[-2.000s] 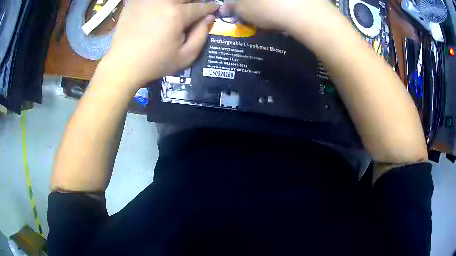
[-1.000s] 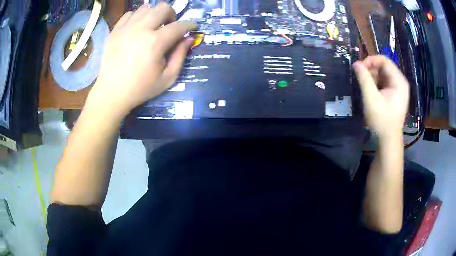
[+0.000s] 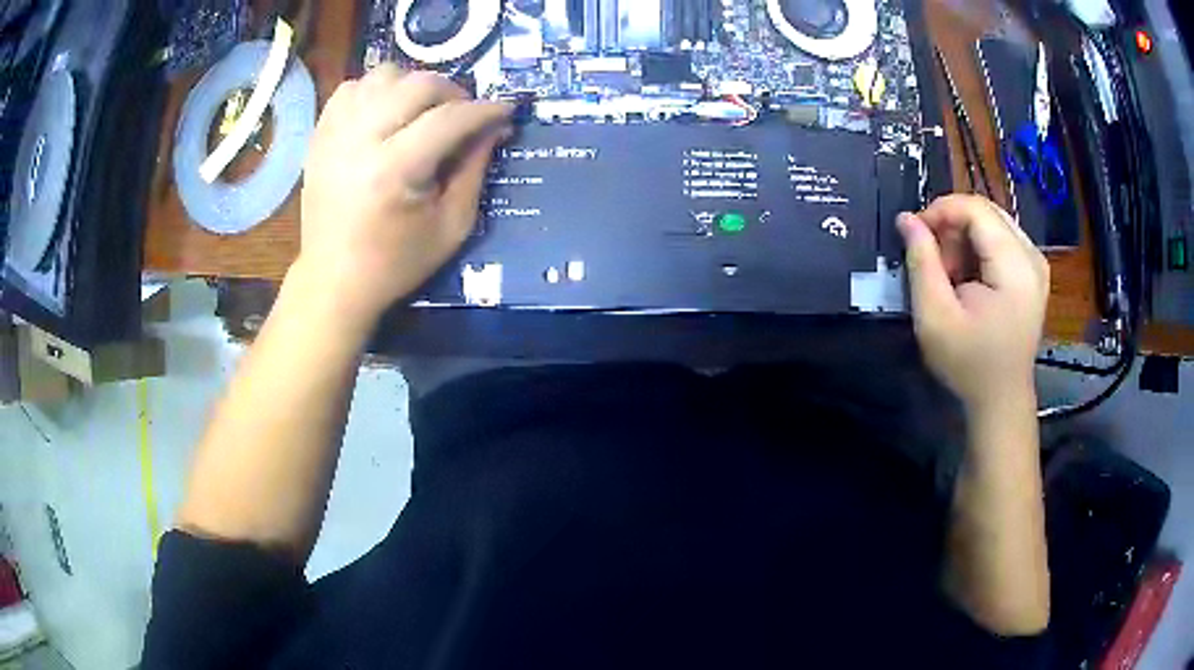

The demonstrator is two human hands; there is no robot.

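Observation:
The opened laptop [image 3: 629, 322] lies at the bench's front edge. Its wide black battery [image 3: 629, 236] faces up, with white print and a green mark. My left hand [image 3: 380, 196] is over the battery's upper left corner. Its thumb and fingertips are close together at a small dark piece [image 3: 523, 107] by the board; whether they grip it is hidden. My right hand [image 3: 979, 295] is at the laptop's right edge, fingers curled, thumb near the index finger. Nothing shows in it, but its tips are too unclear to tell. Thin coloured wires [image 3: 736, 105] lie above the battery.
Two round fans, left [image 3: 447, 24] and right [image 3: 822, 20], flank the board [image 3: 786, 81]. A tape roll [image 3: 194, 168] lies at left. Blue-handled scissors [image 3: 1037, 164] lie at right, beside black cables [image 3: 1110, 210]. A red object [image 3: 1142, 615] is low at right.
My right hand has moved from beside my left hand to the laptop's right edge. My left hand has stayed near the battery's upper left; the orange strip there no longer shows.

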